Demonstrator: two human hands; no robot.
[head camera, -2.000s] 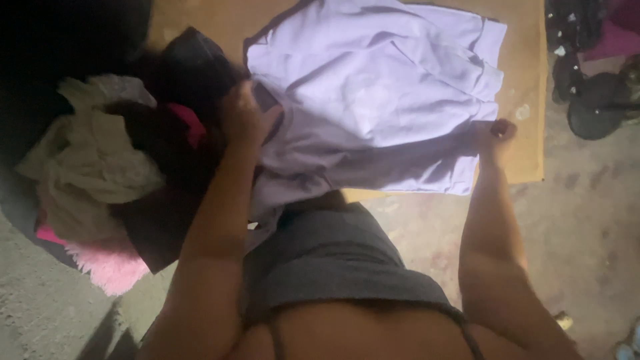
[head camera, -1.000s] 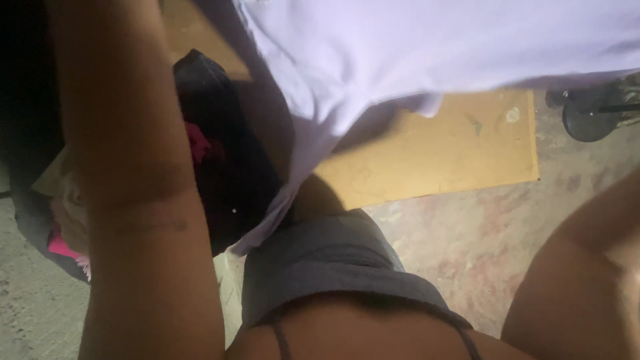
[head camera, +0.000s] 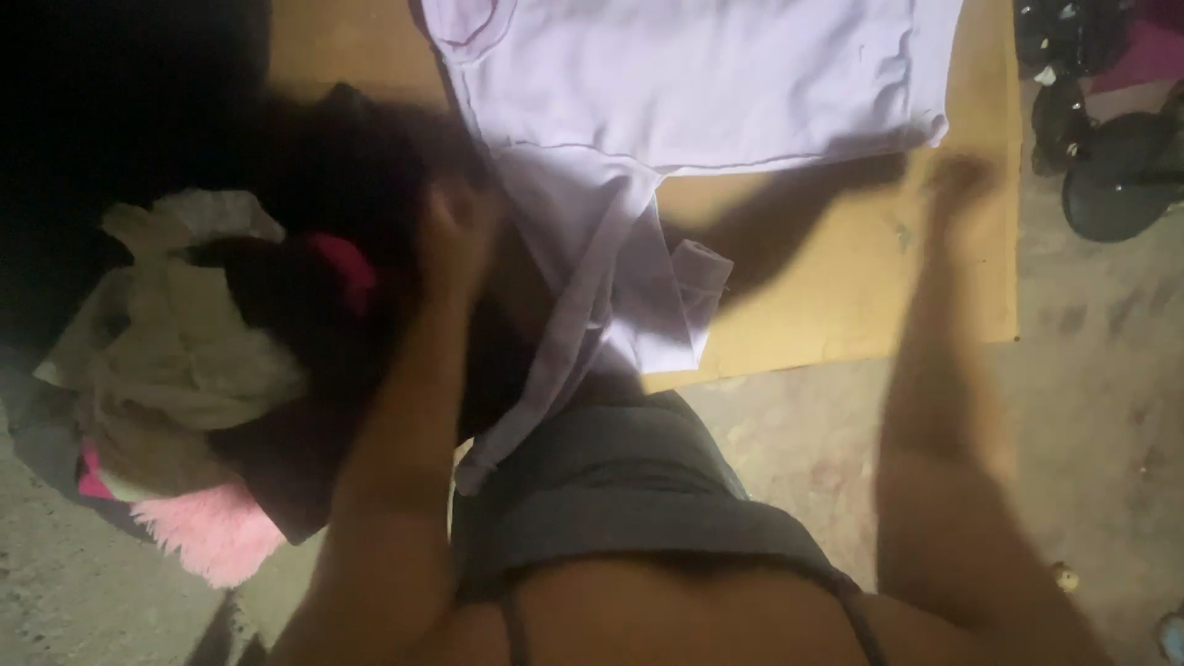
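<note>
A lavender long-sleeved garment (head camera: 703, 88) lies spread over a tan board or cardboard sheet (head camera: 832, 296). One sleeve (head camera: 583, 268) hangs past the near edge onto my grey clothing, and a cuffed end rests folded beside it. My left hand (head camera: 458, 217) is just left of the garment, blurred and in shadow; whether it touches the fabric cannot be told. At the garment's lower right corner, slightly beyond its edge, is my right hand (head camera: 962, 176), blurred too, with no cloth visible in it.
On the left is a heap of clothes with a beige cloth (head camera: 185, 342), dark fabric, a bright pink piece (head camera: 342, 268) and pink fluffy material (head camera: 213, 536). Black footwear or similar dark items (head camera: 1115, 176) sit on the floor at the upper right.
The garment, lifted and stretched across the upper view a second ago, now lies on the board. Two seconds ago its sleeve did not trail like this. Both hands have come back into view.
</note>
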